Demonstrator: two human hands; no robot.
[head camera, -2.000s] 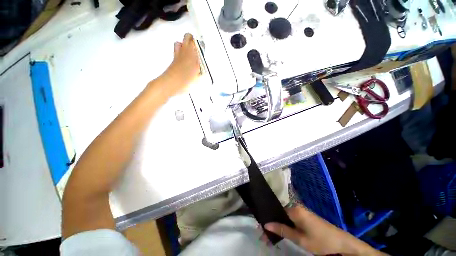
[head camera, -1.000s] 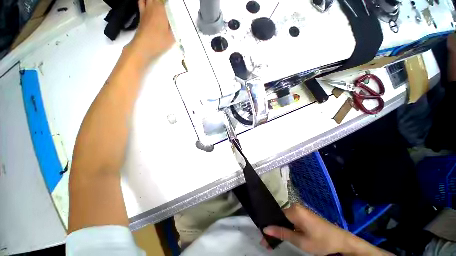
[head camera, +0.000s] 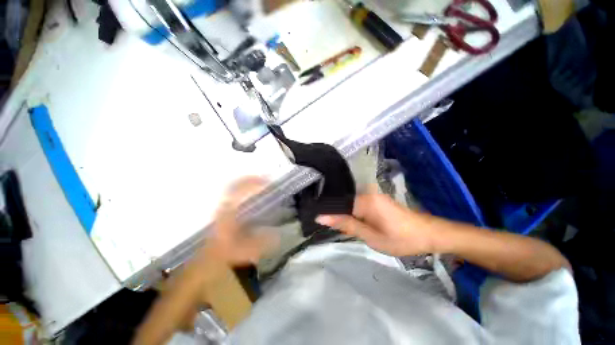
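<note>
A black fabric strip (head camera: 332, 168) runs from the folder (head camera: 270, 116) down over the table's front edge, bowed upward in a curve. My right hand (head camera: 384, 219) holds its lower part just past the edge, thumb on top. My left hand (head camera: 239, 226) is blurred over the table's front edge, left of the strip and apart from it; its fingers look spread and nothing shows in it. The presser foot area (head camera: 251, 67) of the sewing machine is behind the folder.
A yellow-red tool (head camera: 340, 62), a black-handled screwdriver (head camera: 376, 27) and dark red scissors (head camera: 470, 27) lie right of the needle area. Blue tape (head camera: 64, 168) is on the table at left. A blue crate (head camera: 431, 168) stands below the table at right. Black fabric (head camera: 108, 23) lies at upper left.
My left hand has come from behind the machine at the upper left to the front edge. My right hand has moved up towards the table and the strip now bows. The view has shifted and tilted.
</note>
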